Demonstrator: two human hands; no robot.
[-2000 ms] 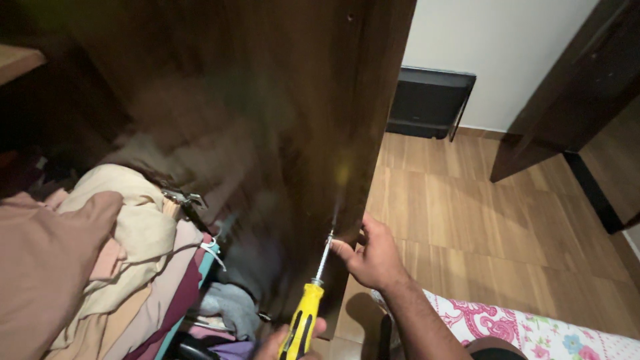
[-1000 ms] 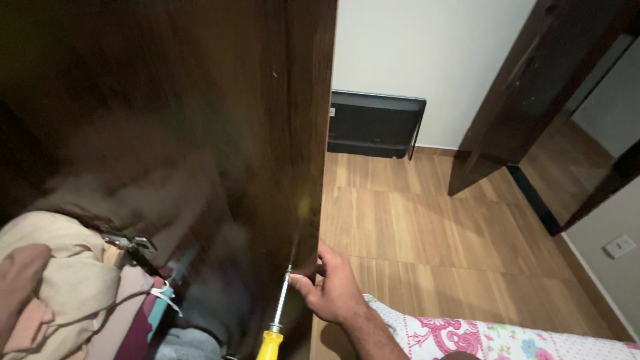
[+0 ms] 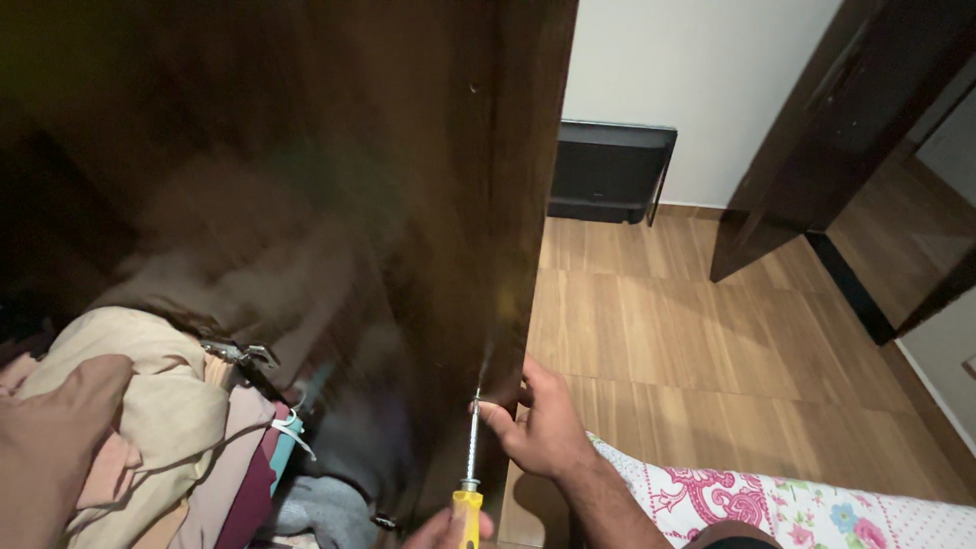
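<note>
My left hand (image 3: 444,531), partly cut off by the bottom edge, is closed around the yellow handle of a screwdriver (image 3: 467,507). Its long metal shaft points up to a small metal fastener (image 3: 477,395) at the face of a dark glossy wooden panel (image 3: 427,252). My right hand (image 3: 540,427) grips the panel's right edge, the thumb on the front beside the shaft's tip and the other fingers partly hidden behind the edge. Whether the tip sits in the fastener's head is too small to tell.
Folded clothes (image 3: 145,381) with a metal-clipped hanger (image 3: 240,354) lie at the lower left. A flat black object (image 3: 610,171) leans on the white wall. A dark door (image 3: 801,145) stands open at right. Patterned fabric (image 3: 709,492) covers the lower right, above a wooden-look floor (image 3: 648,328).
The view swung right, then partly back. The screwdriver stays at the same part of the panel, and my right hand keeps its hold on the edge.
</note>
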